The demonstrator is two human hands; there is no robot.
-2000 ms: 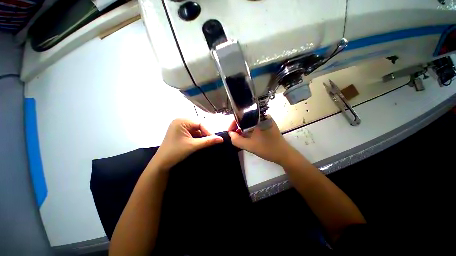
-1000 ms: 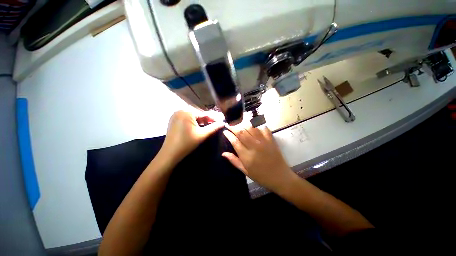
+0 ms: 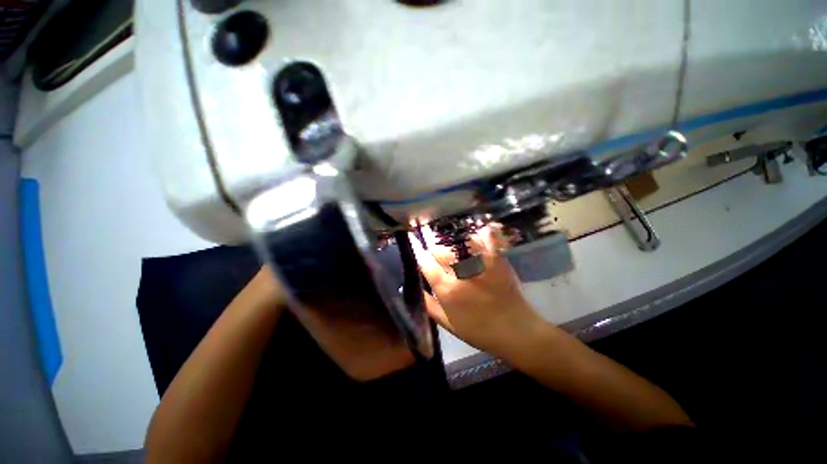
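The dark fabric panel [image 3: 186,304] lies on the white table at the left and hangs over the front edge. The white sewing machine head [image 3: 435,100] fills the upper middle. Its shiny curved guard [image 3: 317,263] hides my left hand; only the left forearm and wrist show beside it, over the fabric. My right hand [image 3: 476,294] is below the machine head, right of the guard, with its fingers reaching towards the brightly lit needle area. The fingertips are partly hidden by the metal parts and knob [image 3: 539,257], so their hold on the fabric cannot be told.
Thread snips [image 3: 637,219] lie on the machine bed, partly hidden by the head, beside a small brown square [image 3: 642,187]. A small metal fitting [image 3: 769,165] stands at the far right. Blue tape [image 3: 41,281] runs along the left table edge. A ruler-like strip lines the front edge.
The view has moved closer to the machine head, which looms larger and lower. The guard now covers my left hand, which showed before. My right hand stays near the needle area.
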